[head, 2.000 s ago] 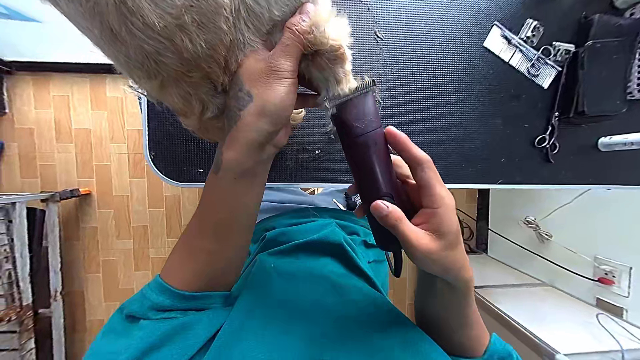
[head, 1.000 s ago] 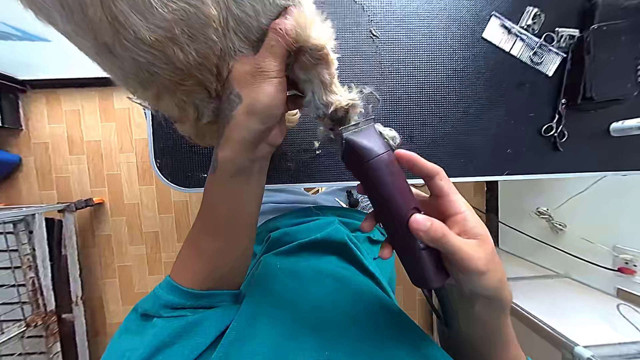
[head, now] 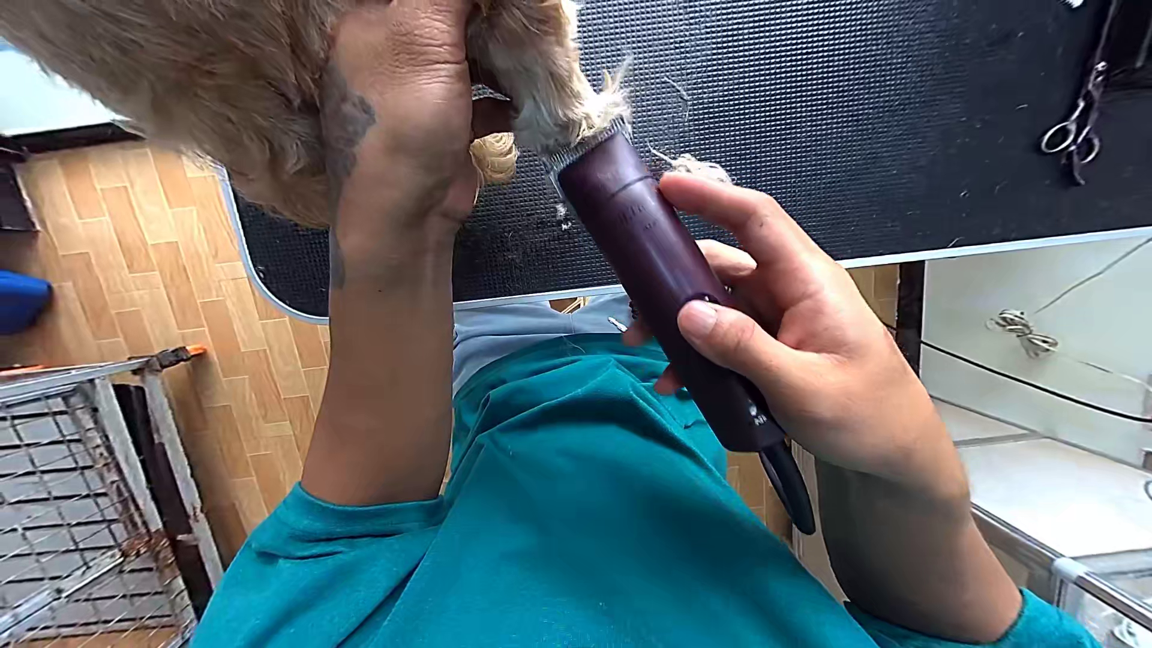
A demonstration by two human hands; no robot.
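At the upper left, a dog with tan fur (head: pixel 189 99) is on a black textured grooming table (head: pixel 837 135). My left hand (head: pixel 409 117) grips one of its legs near the top of the view; the fingertips are mostly hidden by fur. My right hand (head: pixel 792 315) holds a dark purple electric hair clipper (head: pixel 661 252), thumb on its upper face and fingers around the side. The clipper's toothed blade (head: pixel 589 148) touches the fur at the end of the leg (head: pixel 540 76). A tuft of cut fur (head: pixel 697 168) lies on the table just beyond my right index finger.
Grooming scissors (head: pixel 1073 135) lie at the table's right. A rusty wire cage (head: pixel 81 486) stands at lower left, near a blue object (head: pixel 22 301) on the wood-patterned floor. A bundled cord (head: pixel 1024 333) and a black cable (head: pixel 1035 382) are at the right, below the table edge.
The clipper first moved down and right from the paw, and is now back up and left against the fur. My left hand has kept its grip on the leg.
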